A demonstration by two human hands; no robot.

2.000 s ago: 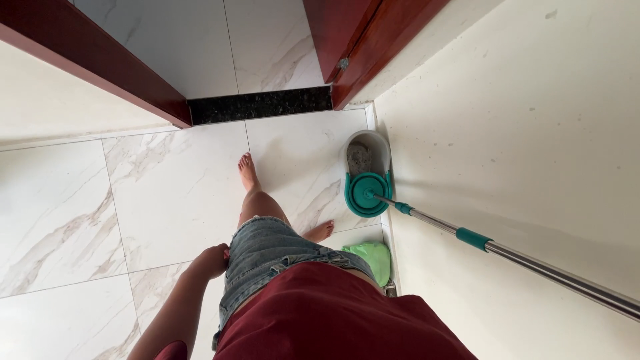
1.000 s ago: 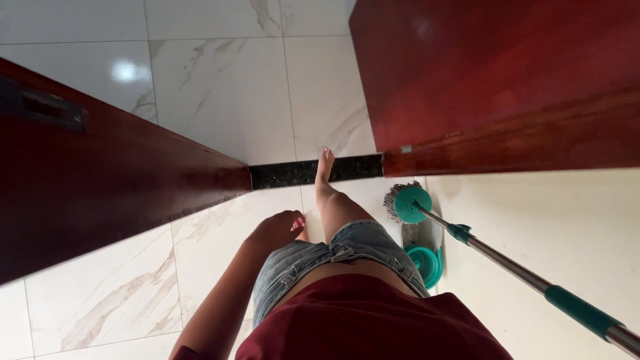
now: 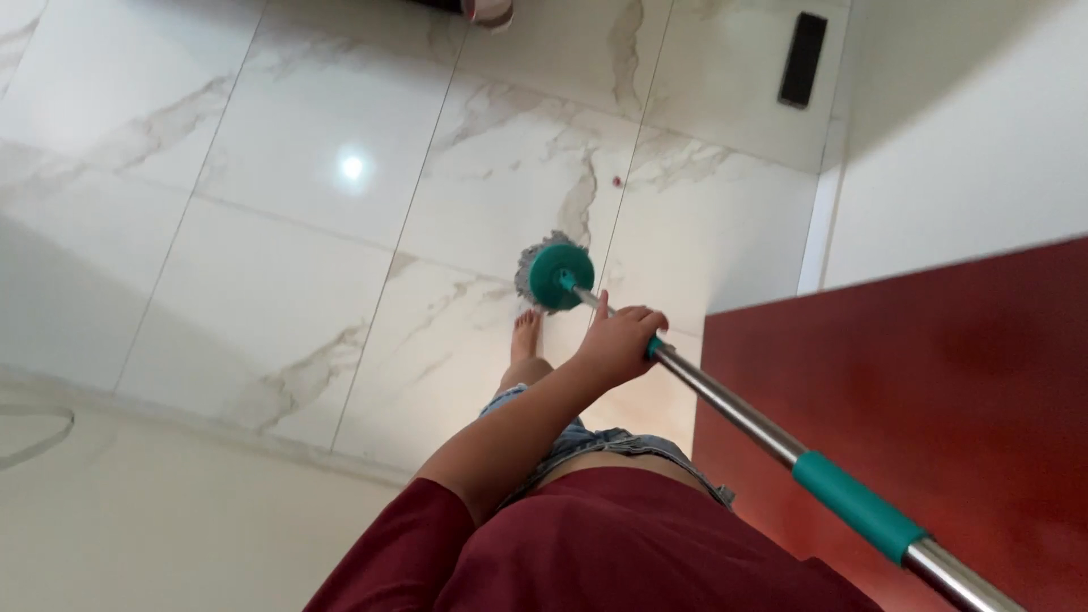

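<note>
My left hand (image 3: 625,340) is wrapped around the lower metal handle of a spin mop (image 3: 739,406), just above its joint with the head. The mop's round green plate (image 3: 561,276), fringed with grey strands, is in front of my bare foot, over the marble-look tiles. From there the handle slants down to the right, past a green grip sleeve (image 3: 858,506), and leaves the view at the lower right corner. My right hand is out of view. Whether the strands touch the floor is hard to tell.
A dark red wooden door (image 3: 901,408) stands close on my right. A black rectangular object (image 3: 803,59) lies on the tiles near the white wall at the upper right. A small red spot (image 3: 617,181) marks the floor. Part of a pale wall (image 3: 170,510) is at the lower left.
The view has passed the doorway with the black sill onto other tiles. The mop head, in the bucket at first, is now away from it. My left hand has taken hold of the handle.
</note>
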